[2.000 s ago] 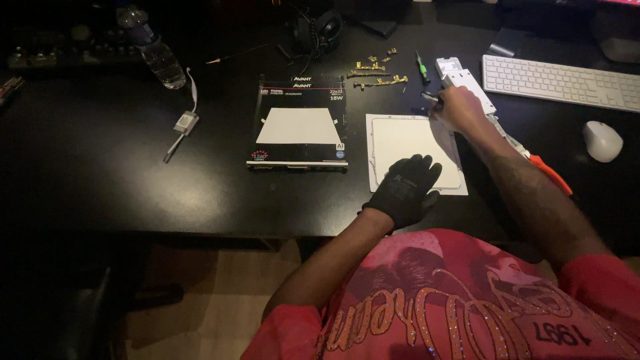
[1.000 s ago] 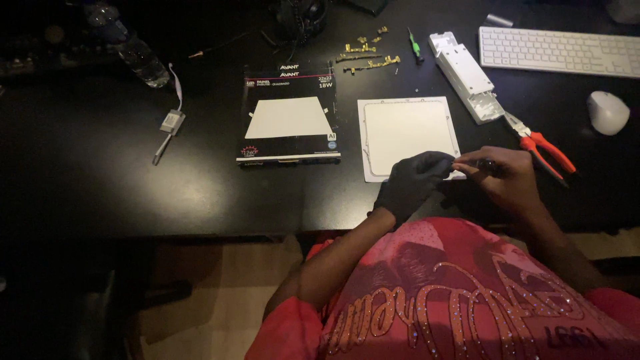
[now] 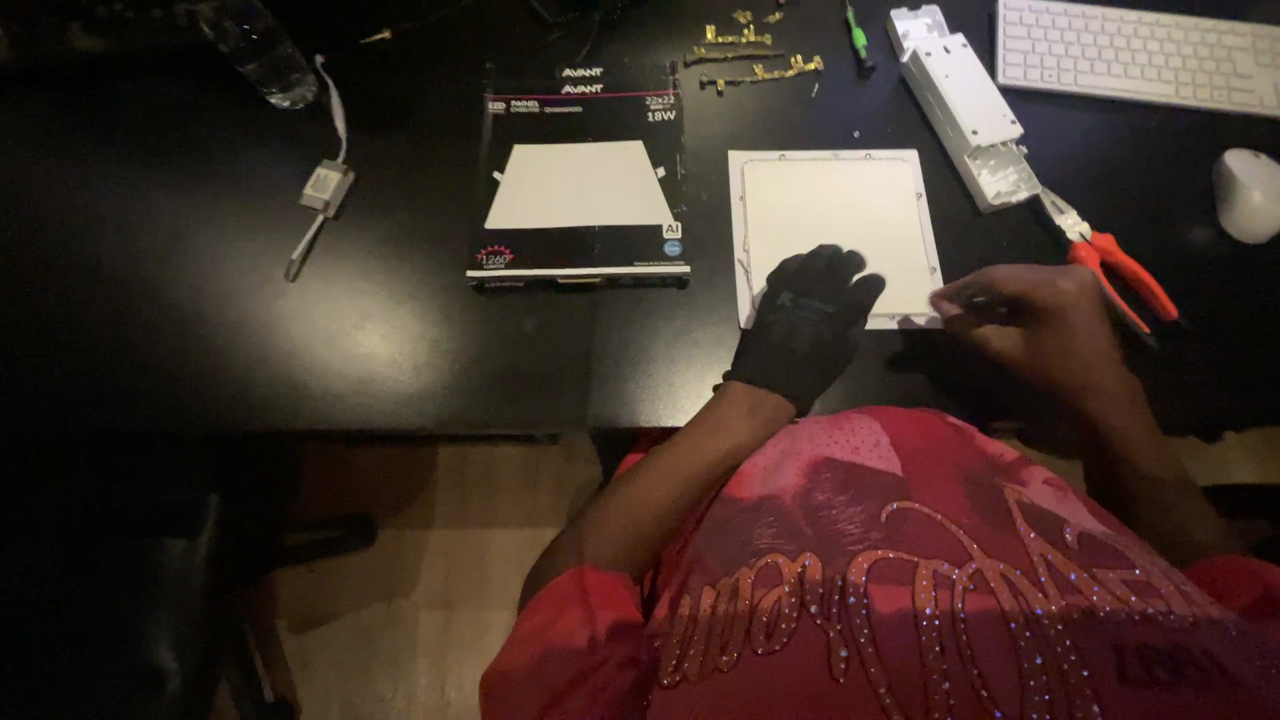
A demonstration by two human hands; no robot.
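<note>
A square white LED panel (image 3: pixel 835 225) lies on the black desk in front of me, small screws or clips along its rim. My left hand (image 3: pixel 808 310), in a black glove, rests over the panel's lower left part with nothing seen in its fingers. Bare, my right hand (image 3: pixel 1035 310) is at the panel's lower right corner, its fingers closed around a small dark tool that is mostly hidden; its kind cannot be told. Just right of the panel is an opened white plastic housing (image 3: pixel 965 105), and combination pliers (image 3: pixel 1110 260) with red handles lie against its lower end.
Left of the panel lies a black Avant LED panel box (image 3: pixel 580 180). Farther left are a small driver (image 3: pixel 327 188) with leads and a plastic bottle (image 3: pixel 262 55). Brass strips (image 3: pixel 765 72), a green screwdriver (image 3: pixel 857 38), a keyboard (image 3: pixel 1140 50) and a mouse (image 3: pixel 1248 195) lie beyond.
Two seconds ago my right hand was by the white housing; it is now at the panel's lower right corner. My left hand has drawn away from the right since one second ago, back over the panel.
</note>
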